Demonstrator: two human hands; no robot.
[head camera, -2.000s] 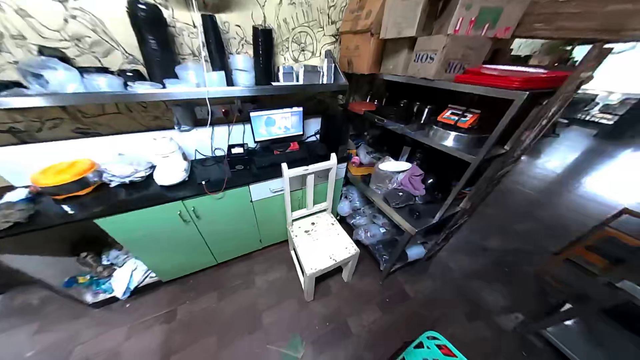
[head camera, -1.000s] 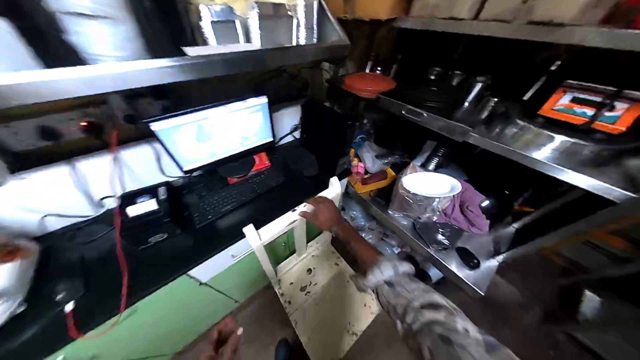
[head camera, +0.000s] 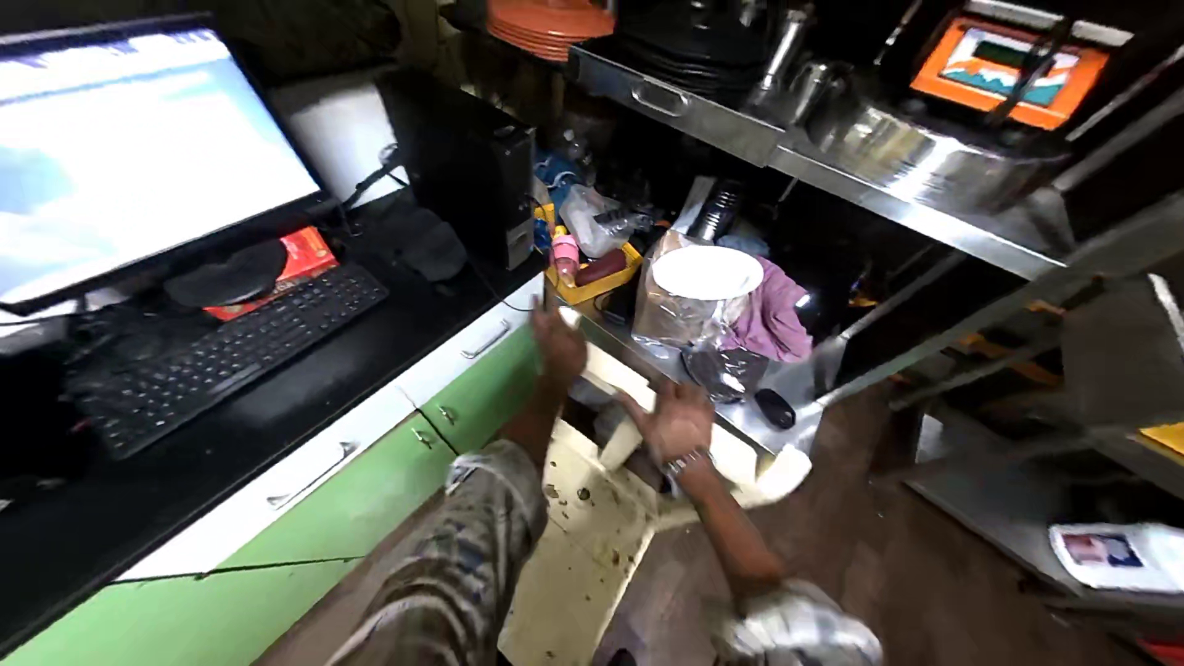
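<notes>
A worn cream-painted wooden chair (head camera: 583, 555) stands between the green cabinets and the metal shelf rack, its slatted back toward the rack. My left hand (head camera: 558, 350) is at the left end of the chair's back, beside the white drawer front; blur and the angle hide how its fingers close. Over the top rail, my right hand (head camera: 680, 421) has its fingers curled and its thumb out to the left, a metal bracelet at the wrist. The seat shows chips and dark spots. Its legs are mostly hidden.
The black counter holds a monitor (head camera: 148, 157), keyboard (head camera: 231, 361) and computer tower (head camera: 462, 166). On the rack's lower shelf lie a yellow tray (head camera: 601, 285), a white plate (head camera: 708, 273), purple cloth (head camera: 772, 314) and black mouse (head camera: 775, 408). A metal shelf edge (head camera: 832, 185) juts above.
The view has come much closer. My left hand has come from the lower left to the chair. The chair's back now faces the rack, turned from its earlier angle beside the counter.
</notes>
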